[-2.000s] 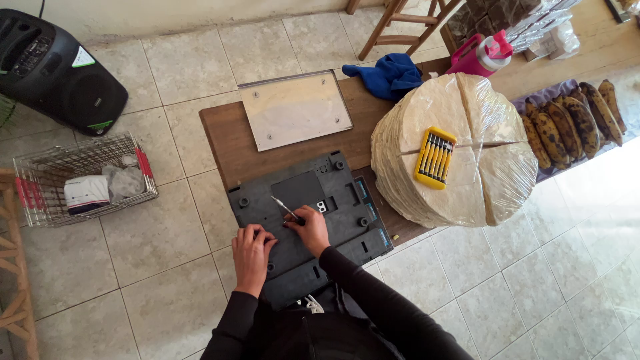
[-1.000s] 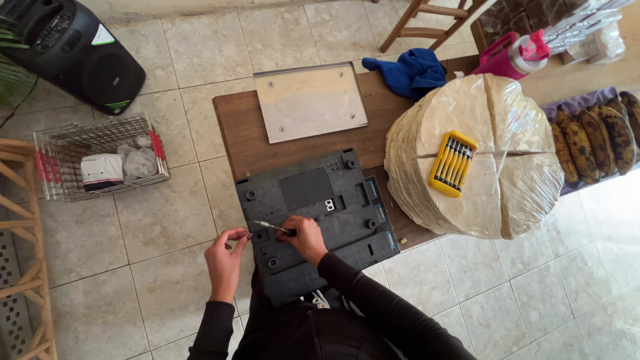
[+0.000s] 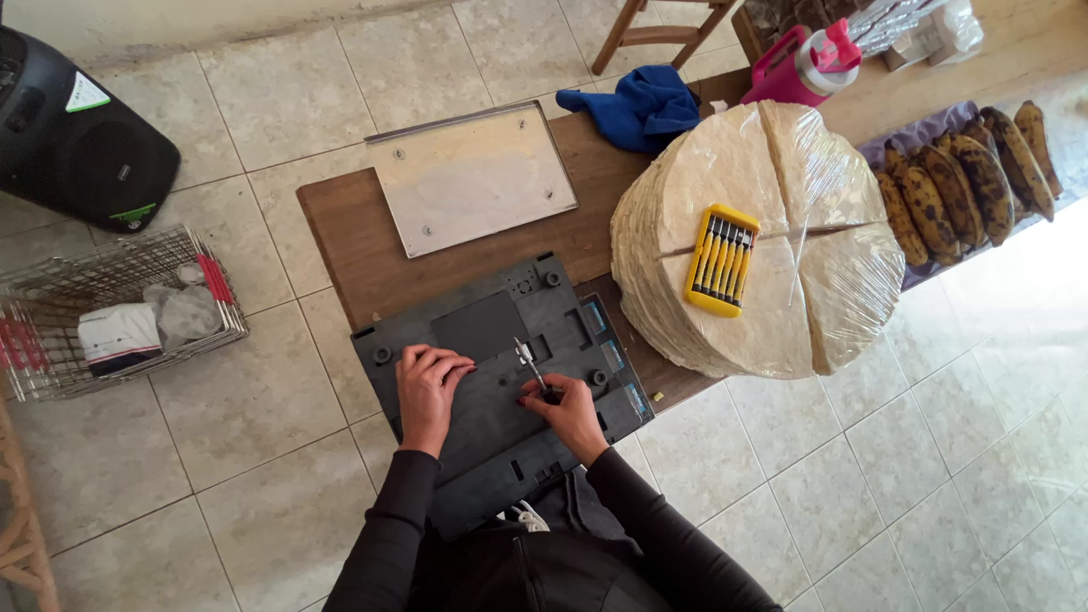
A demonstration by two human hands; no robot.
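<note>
An overturned black plastic device housing [image 3: 484, 425], with round feet and recesses, rests partly on a wooden bench and partly against my lap. My right hand [image 3: 565, 412] holds a small precision screwdriver [image 3: 531, 365] over the housing, its shaft pointing up and away from me. On the left part of the housing lies my left hand [image 3: 429, 391], thumb and fingertips close together; whether a small part is between them cannot be told. A yellow case of precision screwdrivers [image 3: 722, 261] sits on a plastic-wrapped stack of large flatbreads [image 3: 765, 331] to the right.
A metal panel [image 3: 476, 178] lies on the wooden bench [image 3: 340, 246]. Behind are a blue cloth [image 3: 642, 106] and a pink tumbler [image 3: 795, 72]. Ripe plantains [image 3: 952, 200] are at right. A wire basket [image 3: 191, 323] and a black speaker [image 3: 102, 144] stand on the tiled floor at left.
My left hand has moved from the housing's left edge onto its surface. My right hand, with the screwdriver, has moved right across the housing, and the screwdriver's shaft now points more away from me.
</note>
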